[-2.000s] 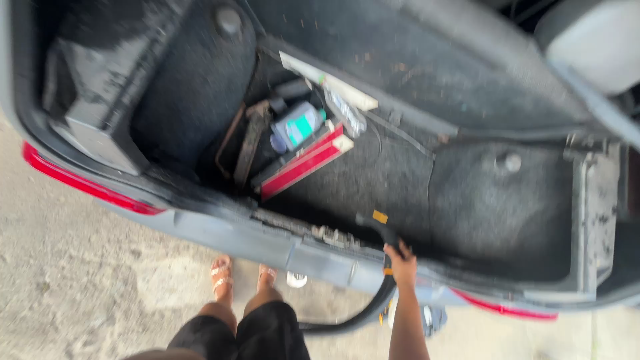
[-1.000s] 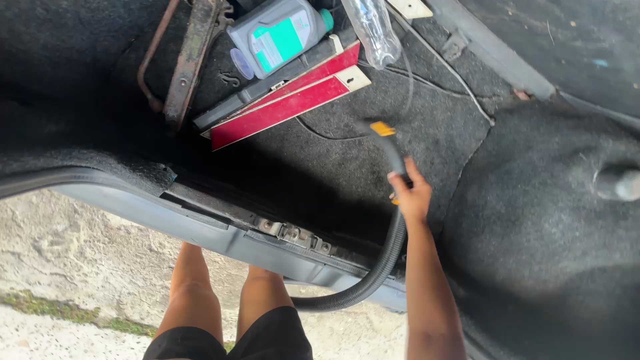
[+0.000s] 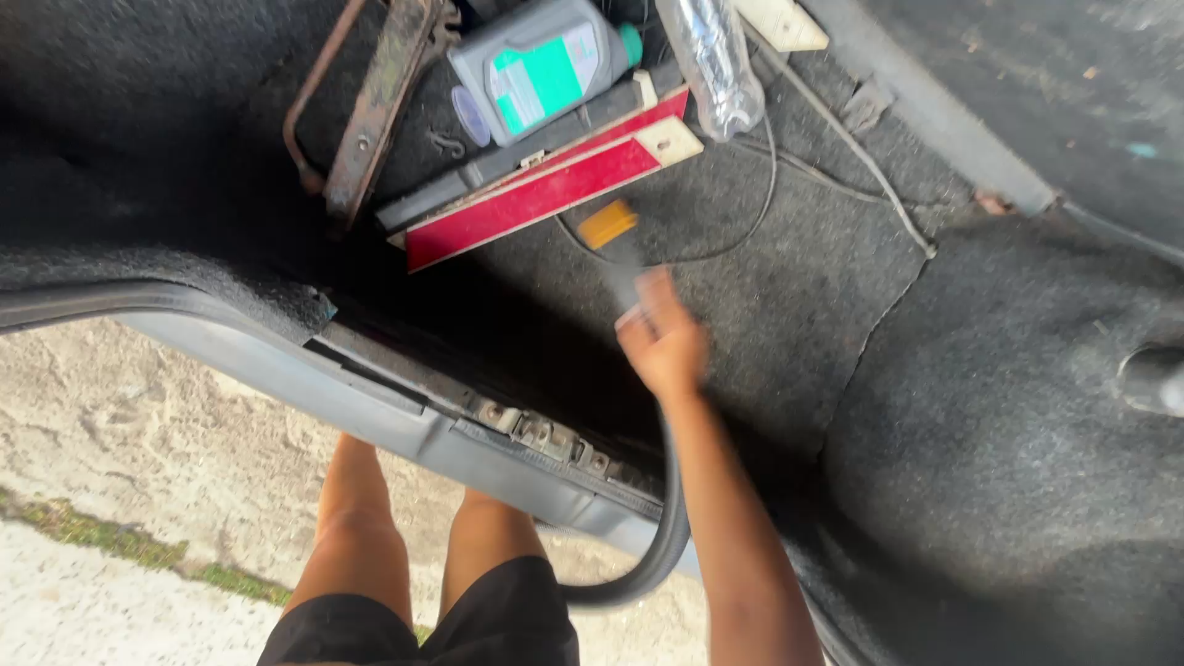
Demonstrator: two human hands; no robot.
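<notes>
My right hand (image 3: 668, 344) grips the black handle end of a vacuum cleaner hose (image 3: 668, 527) over the dark carpet (image 3: 786, 277) of a car trunk. A yellow brush nozzle (image 3: 608, 224) at the tool's tip is blurred and lies near a thin black cord and just below a red reflective strip (image 3: 546, 199) with pale edges. From my hand the hose bends down over the trunk sill and curves left beside my legs. My left hand is out of view.
Above the strip lie a grey bottle with a green cap (image 3: 546, 69), a clear plastic bottle (image 3: 717, 69) and a rusty metal car jack (image 3: 379, 116) with a rod (image 3: 310, 111). The trunk sill with its metal latch (image 3: 541, 433) runs in front of my legs. A round knob (image 3: 1152, 379) stands at the right.
The view has come much closer to the trunk floor. My right hand still holds the hose, and the nozzle is now nearer to the red strip than one second ago.
</notes>
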